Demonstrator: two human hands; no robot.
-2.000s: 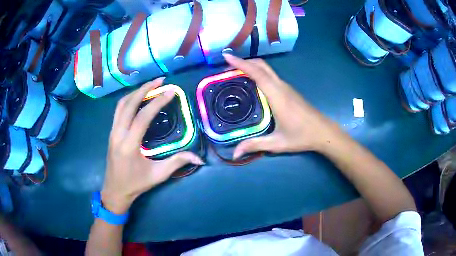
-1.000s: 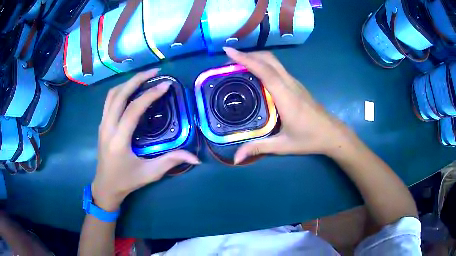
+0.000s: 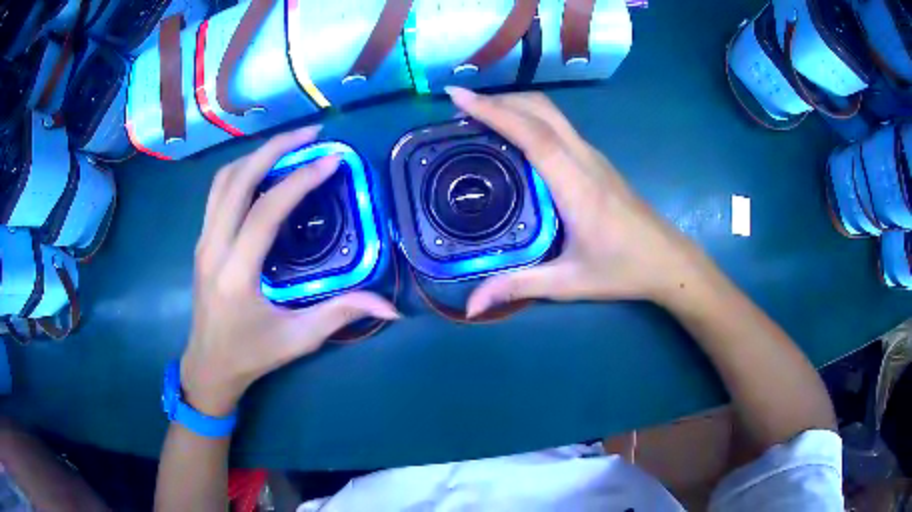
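Note:
Two Bluetooth speakers stand side by side on the green table, black faces up. My left hand [image 3: 260,250] grips the left speaker [image 3: 315,222], fingers over its top and left side, thumb at its lower edge. Its light ring glows blue. My right hand [image 3: 570,210] grips the right speaker [image 3: 468,195] around its right side, thumb at the lower edge. Its ring glows blue at the right and bottom and is dark at the upper left. Brown straps show below both speakers, partly hidden by the thumbs.
A row of lit speakers [image 3: 360,50] with brown straps lies behind. Unlit speakers are stacked at the left [image 3: 40,185] and at the right [image 3: 870,185]. A white label [image 3: 740,215] lies on the table [image 3: 480,390] at right. Another person's arm [image 3: 45,470] shows at lower left.
The left ring went from multicoloured to blue all round. The right ring went from pink, yellow and blue to blue and partly dark. The joins in the back row changed colour. Both hands keep their grip.

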